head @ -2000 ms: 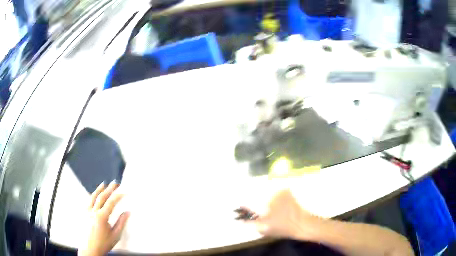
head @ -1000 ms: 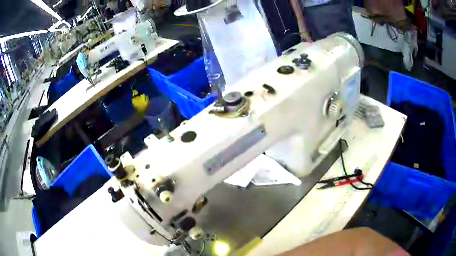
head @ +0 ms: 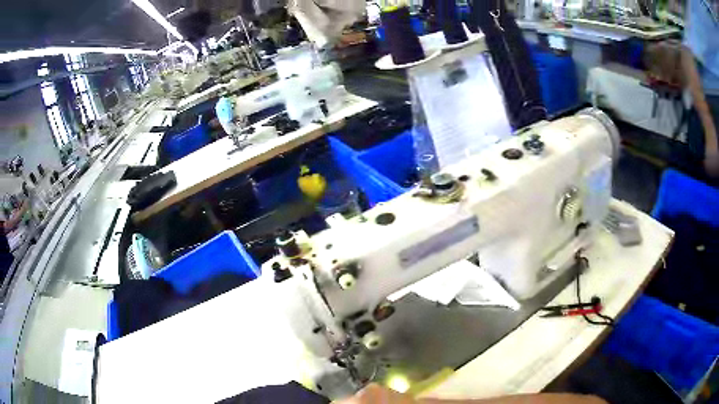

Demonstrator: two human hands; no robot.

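The white sewing machine [head: 504,205] stands in front of me, with its needle and presser foot area [head: 344,355] near the bottom edge. A lamp spot lights the bed beside the yellow tape [head: 432,383]. My right hand [head: 378,393] is cut off by the bottom edge by the needle area; its fingers and any hold are hidden. A dark fabric piece [head: 272,393] lies at the bottom edge, left of that hand. My left hand is not in view.
Red-handled snips [head: 579,309] lie on the table right of the machine. White paper or cloth [head: 465,284] lies behind the bed. Blue crates [head: 209,264] with dark pieces stand behind and at the right. Another machine is farther back. A person's arm [head: 698,87] shows at the upper right.
The view has tilted up and shifted, so the machine sits lower and farther right. The dark fabric has come into view at the bottom edge. My left hand, seen two seconds ago, is out of view.
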